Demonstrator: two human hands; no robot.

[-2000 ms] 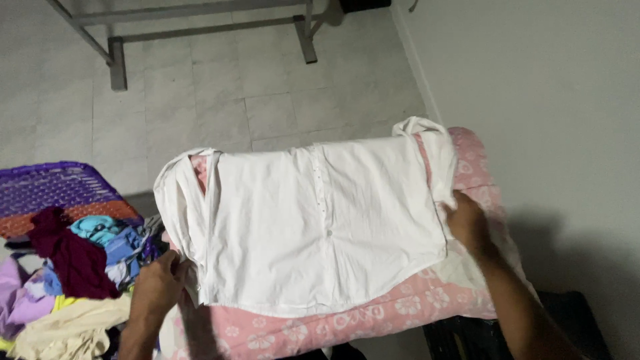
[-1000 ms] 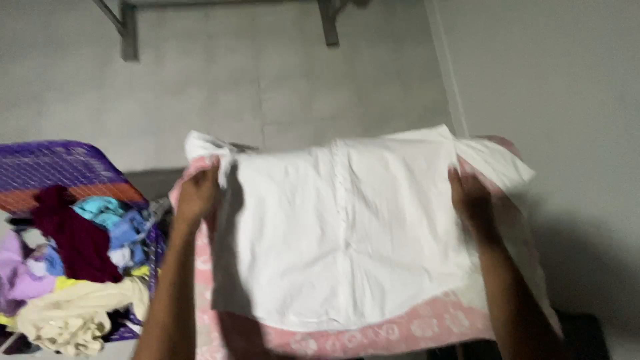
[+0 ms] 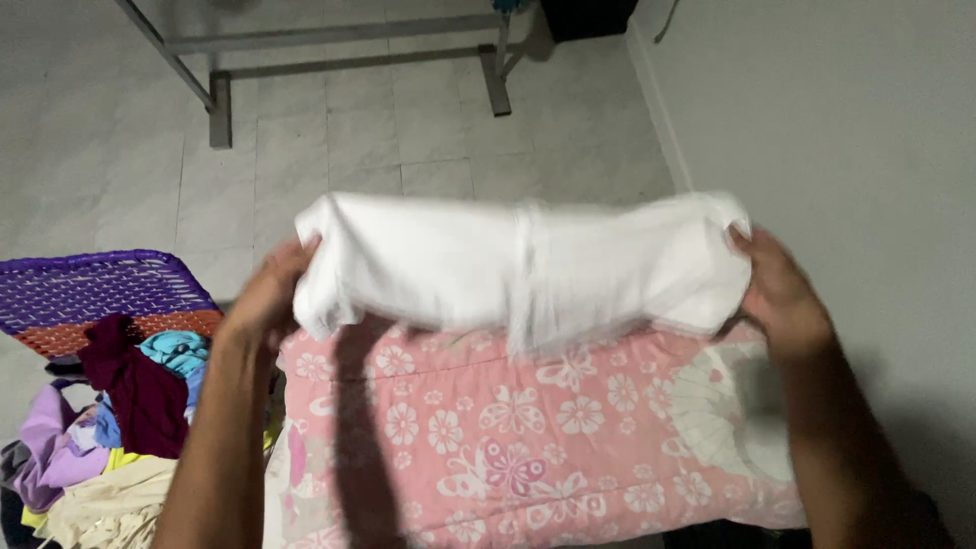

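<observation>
A white button-front garment (image 3: 435,259), probably a shirt, hangs between my two hands, bunched into a wide band and blurred by motion. My left hand (image 3: 278,286) grips its left end, and my right hand (image 3: 774,282) grips its right end. Below and behind the lower edge of the garment lies a pink quilted cloth (image 3: 526,457) with white flowers and butterflies, spread over a raised surface. Whether the garment touches the pink cloth I cannot tell.
At left, a purple and orange woven chair (image 3: 99,286) bears a heap of clothes (image 3: 137,396) in maroon, blue, lilac, yellow and cream. A grey metal frame (image 3: 335,34) stands on the tiled floor beyond. A pale wall (image 3: 839,137) rises at right.
The white garment lay spread over the pink cloth two seconds ago. Both hands have moved to its upper ends and lifted it, and much more of the pink cloth shows.
</observation>
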